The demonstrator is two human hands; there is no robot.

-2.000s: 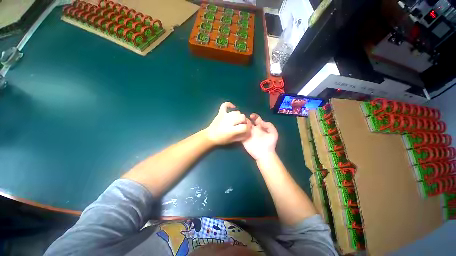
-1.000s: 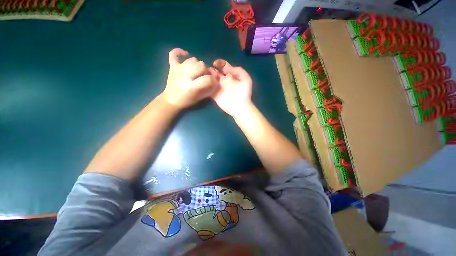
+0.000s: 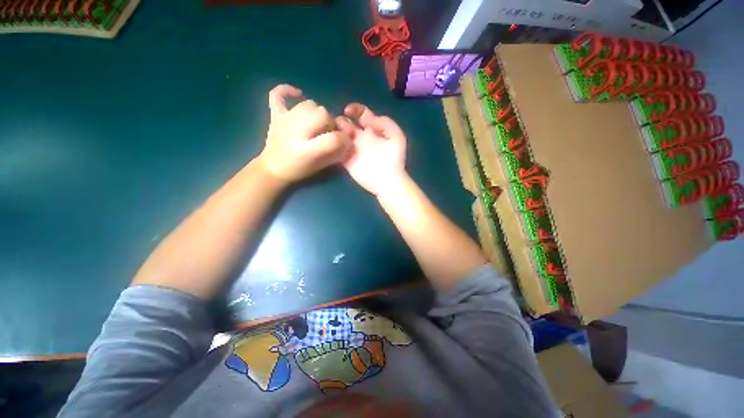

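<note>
My left hand (image 3: 302, 139) and my right hand (image 3: 374, 151) are bare and meet above the green table (image 3: 163, 106). The fingers of both hands are bent and touch each other. No object shows in either hand. Where the fingertips meet is partly hidden and blurred, so I cannot tell if something small is between them.
A phone (image 3: 440, 73) with a lit screen and red-handled scissors (image 3: 387, 39) lie ahead to the right. Stacked cardboard sheets (image 3: 587, 188) with rows of circuit boards (image 3: 644, 77) stand at right. Another board row (image 3: 61, 18) is at the far left. A white machine housing (image 3: 538, 18) stands behind the phone.
The view has tilted down since two seconds ago, so the orange fixture has mostly left the picture. My hands stay together in much the same pose.
</note>
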